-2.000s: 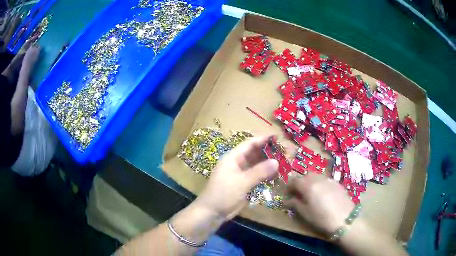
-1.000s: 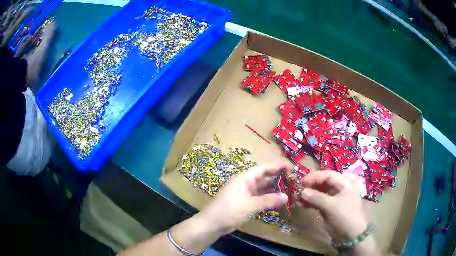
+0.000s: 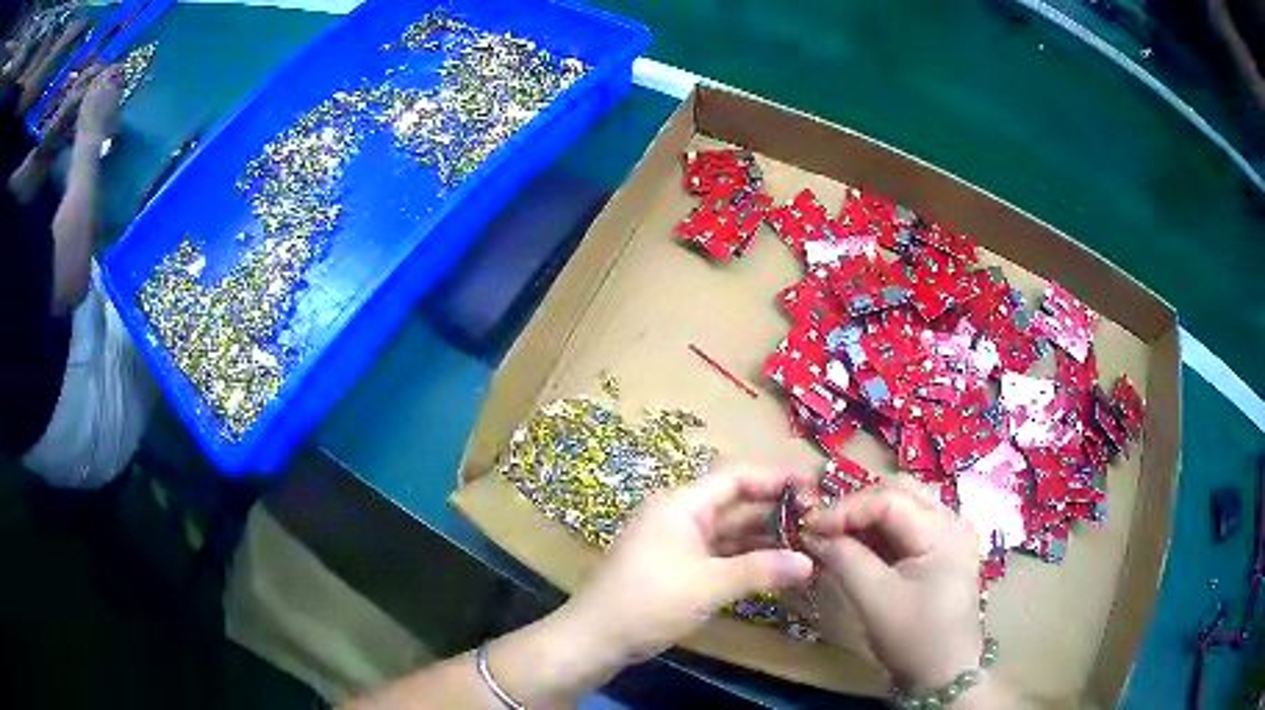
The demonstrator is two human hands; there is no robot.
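My left hand [image 3: 680, 562] holds a red circuit board [image 3: 788, 519] nearly edge-on between thumb and fingers, above the near part of the cardboard tray [image 3: 631, 298]. My right hand [image 3: 902, 569] meets it from the right, finger and thumb pinched together at the board's edge. Whether a small part is between those fingertips is too small to tell. The board pile [image 3: 916, 347] fills the right side of the tray. The loose terminal pile [image 3: 590, 465] lies in the near left corner, partly hidden by my left hand. A thin red strip [image 3: 723, 370] lies on the tray floor.
A blue plastic tray [image 3: 354, 236] with a spread of gold-silver parts stands left of the carton. Another person's arm and hand [image 3: 86, 167] are at the far left. Dark tools [image 3: 1221, 631] lie at the right edge. A green surface [image 3: 888, 83] with a pale rail lies beyond.
Since two seconds ago, my right hand has come up from the parts near the tray's front to the board in my left hand. Over the last second, the board has turned more edge-on.
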